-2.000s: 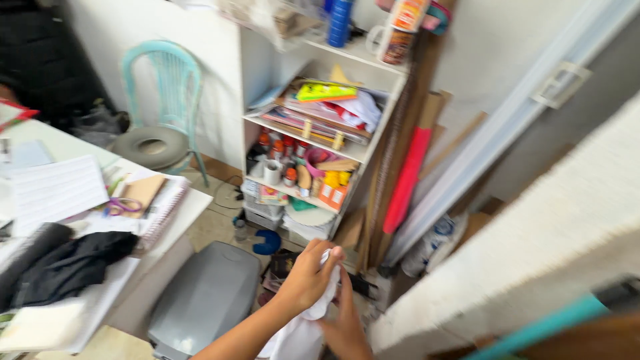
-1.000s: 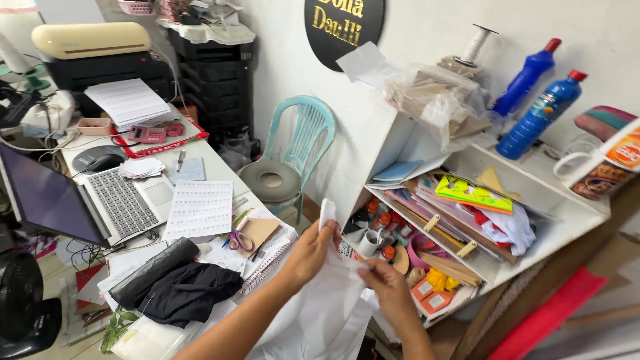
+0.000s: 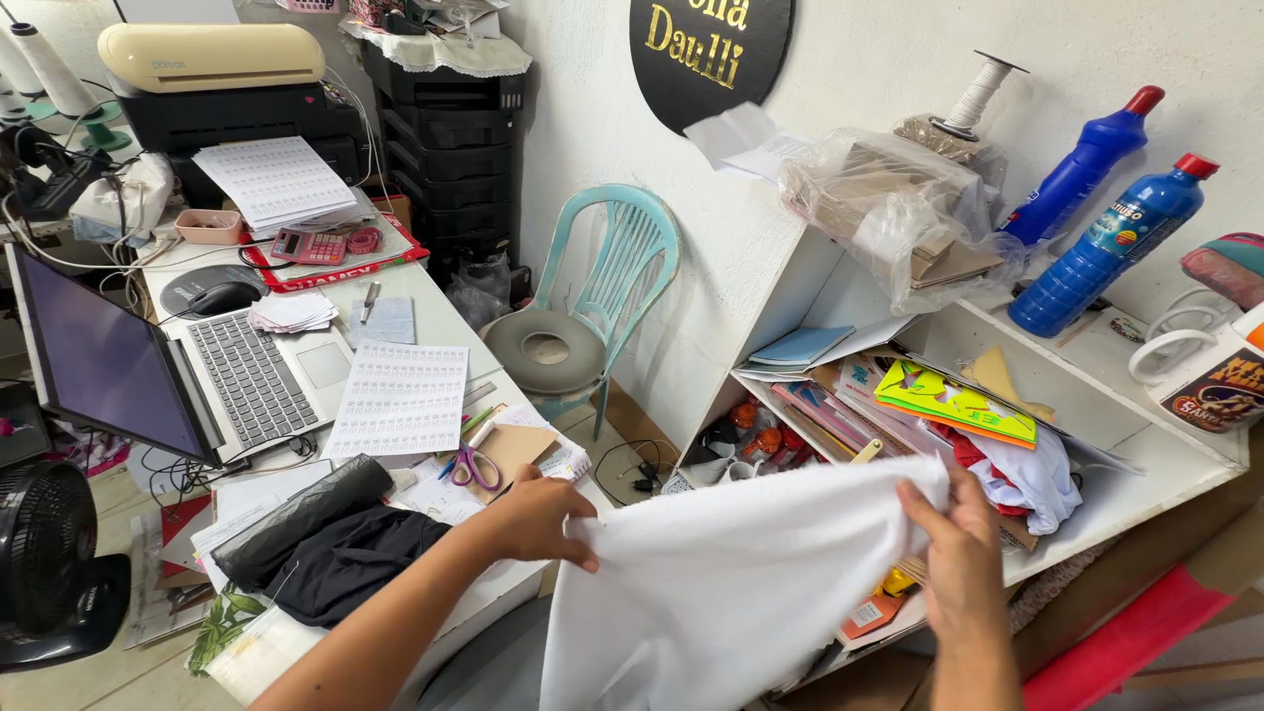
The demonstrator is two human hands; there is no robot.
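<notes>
A piece of white fabric (image 3: 711, 583) is stretched between my two hands, its top edge running roughly level and the rest hanging down. My left hand (image 3: 533, 518) pinches its left corner, just in front of the desk edge. At the right corner, my right hand (image 3: 960, 538) grips the cloth between thumb and fingers, in front of the white shelf unit. Left of my left hand, on the desk, lie purple-handled scissors (image 3: 476, 466), a crumpled black cloth (image 3: 351, 563) and a dark roll (image 3: 301, 518).
The white desk (image 3: 420, 286) holds a laptop (image 3: 252, 380), printed sheets (image 3: 398, 400) and a mouse. Behind it stands a turquoise plastic chair (image 3: 617, 262). The white shelf unit (image 3: 1116, 494) at right carries blue bottles (image 3: 1111, 247), a mug and bagged cardboard. A black fan (image 3: 49, 563) stands at lower left.
My hands have moved apart, and the white fabric, bunched between them earlier, is now spread out. The view has swung from the shelves and floor toward the desk.
</notes>
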